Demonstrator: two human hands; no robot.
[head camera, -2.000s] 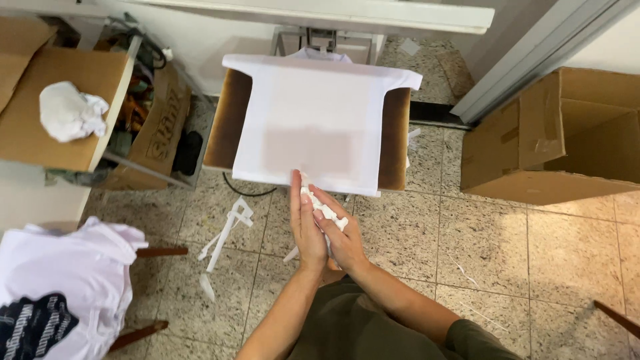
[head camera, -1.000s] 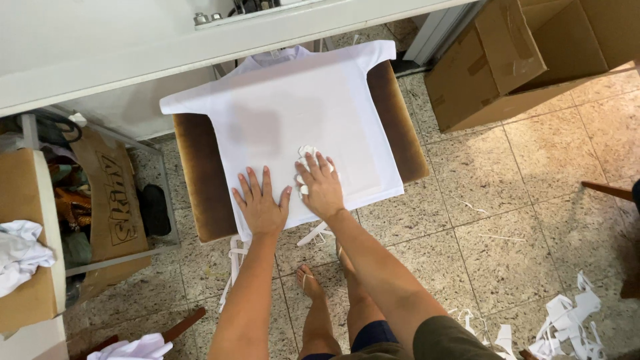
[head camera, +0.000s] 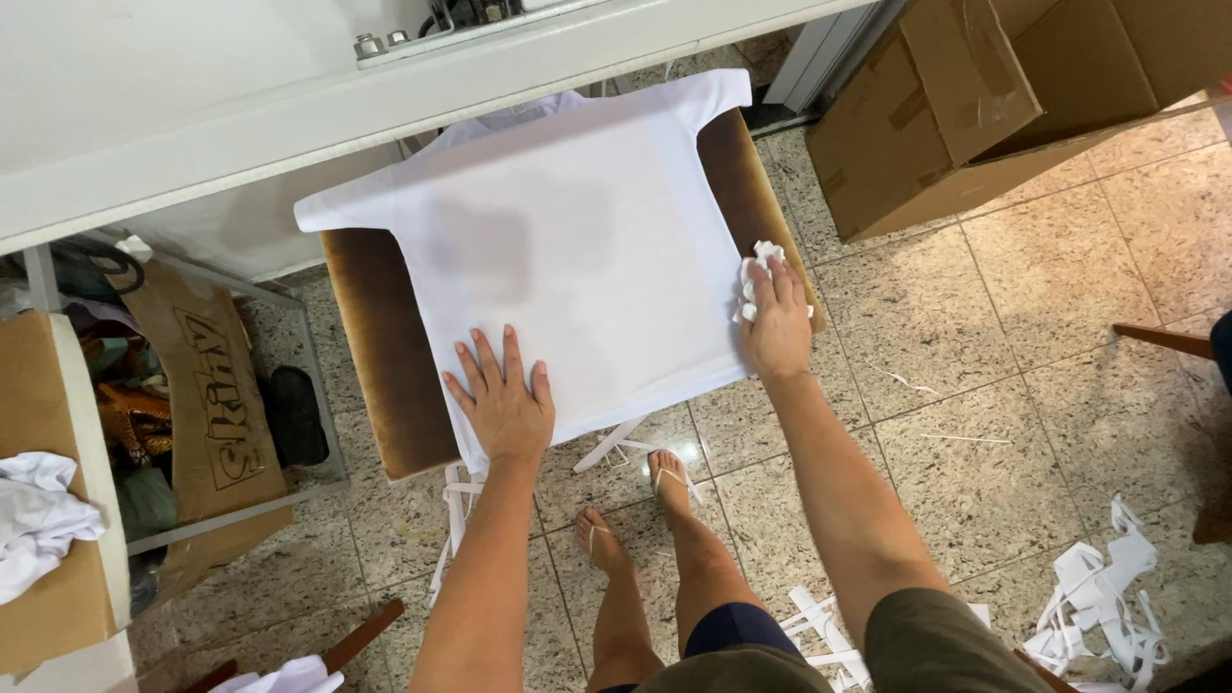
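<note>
A white T-shirt (head camera: 597, 260) lies spread over a scorched brown board (head camera: 380, 356), whose dark sides show left and right of it. My left hand (head camera: 502, 393) rests flat on the shirt's lower left part, fingers spread and empty. At the shirt's right edge, my right hand (head camera: 778, 318) presses a crumpled white wad (head camera: 767, 255), perhaps cloth or paper, partly hidden under the fingers and palm. A faint grey rectangular patch shows on the shirt's left half.
A white metal beam (head camera: 385, 115) crosses above the board. An open cardboard box (head camera: 905, 125) stands at upper right. At left are a shelf (head camera: 38, 385) with white cloth and another cardboard box (head camera: 207, 385). White scraps (head camera: 1097, 587) lie on the tiled floor near wooden legs.
Both hands were together around the white wad, then apart on the shirt. My right hand has since moved right with the wad to the shirt's edge. The view has shifted closer over the board.
</note>
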